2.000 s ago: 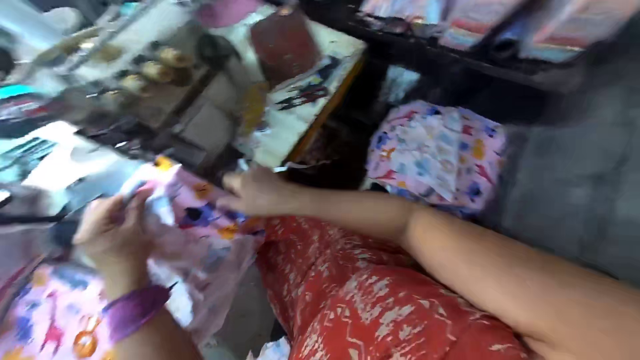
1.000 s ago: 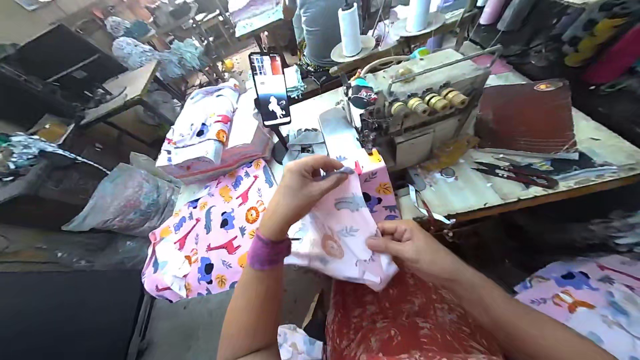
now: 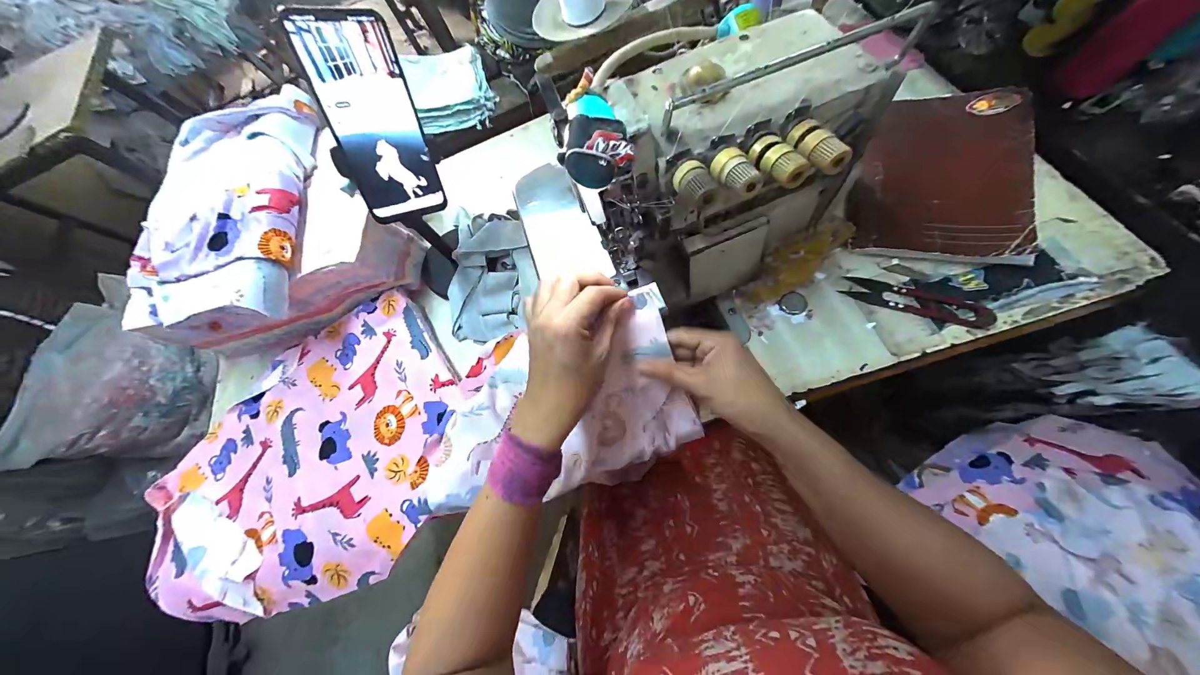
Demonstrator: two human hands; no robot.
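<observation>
My left hand (image 3: 572,337), with a purple band at the wrist, pinches the edge of a pale printed fabric piece (image 3: 623,412) just in front of the presser foot of an overlock sewing machine (image 3: 741,141). My right hand (image 3: 717,370) has its thumb and fingers on the right edge of the same piece. Part of the cloth reaches the machine's needle area, where contact with the foot is hard to make out. Pink animal-print fabric (image 3: 347,450) spreads from the table's left part down over its front edge, meeting the pale piece near my left wrist.
A phone on a holder (image 3: 366,112) stands left of the machine, beside folded printed fabric (image 3: 225,206) and grey cloth strips (image 3: 487,277). Thread snips (image 3: 923,302) and a brown folder (image 3: 942,173) lie at the right. More printed fabric (image 3: 1059,534) is piled at lower right.
Both hands have brought the pale fabric up to the machine's foot; one second ago they held it nearer my lap. The view has swung left since the oldest frame.
</observation>
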